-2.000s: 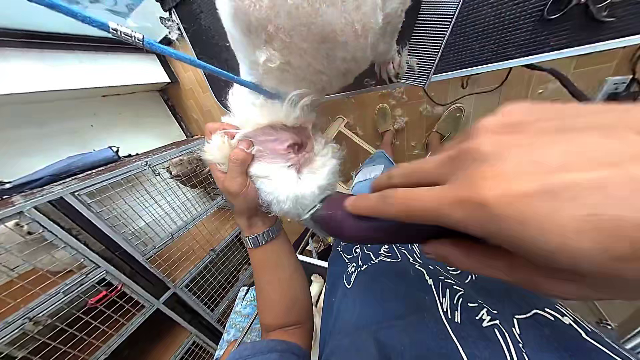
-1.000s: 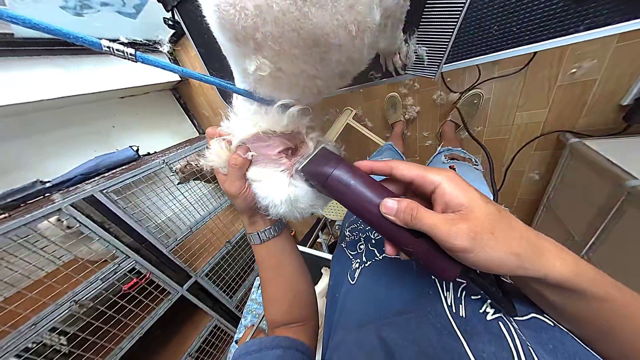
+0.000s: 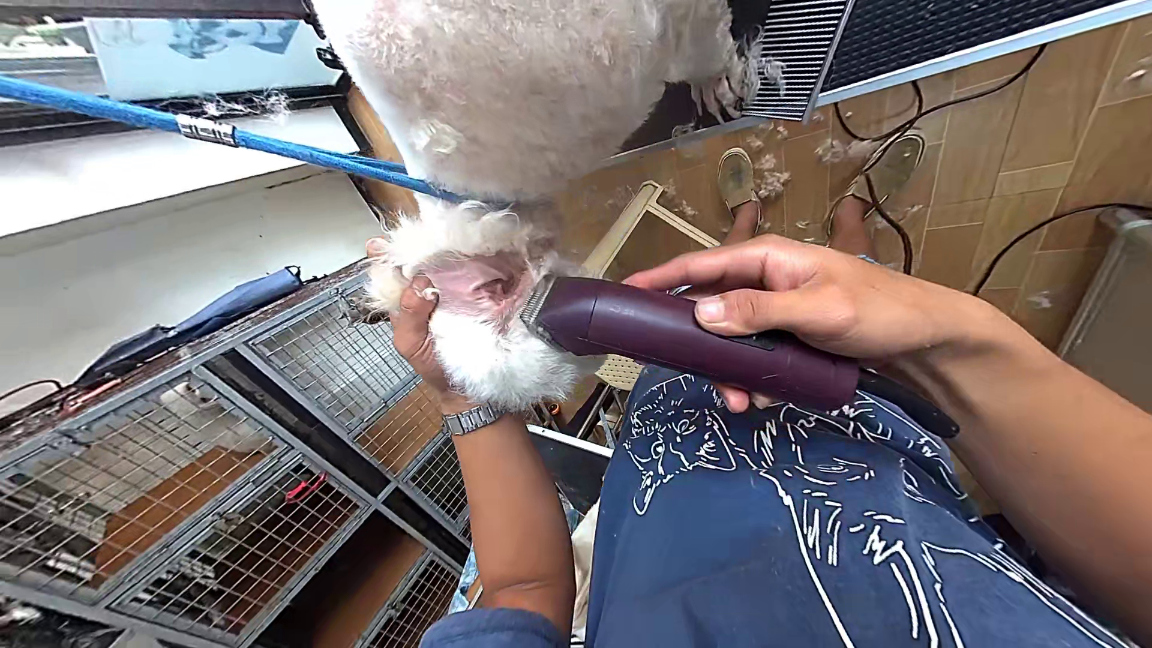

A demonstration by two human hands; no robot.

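A white, curly-coated dog (image 3: 522, 90) stands at the top of the view with a blue grooming loop (image 3: 297, 151) at its neck. My left hand (image 3: 417, 337), with a metal watch at the wrist, holds the dog's head by the ear, whose bare pink inner side (image 3: 472, 281) faces up. My right hand (image 3: 792, 297) grips a dark purple electric hair clipper (image 3: 684, 337). The clipper's blade lies at the fur beside the ear opening. Part of my left hand's fingers is hidden behind the fur.
Wire-mesh cages (image 3: 207, 504) fill the lower left. A folded blue item (image 3: 207, 319) lies on top of them. A black grooming table with a metal edge (image 3: 981, 54) is at the top right. Cords run over the tiled floor (image 3: 990, 153) among hair tufts, near a wooden chair (image 3: 630, 225).
The right hand with the clipper, close to the camera and blurred two seconds ago, has moved back from it. The clipper blade remains by the ear. The left hand keeps its hold.
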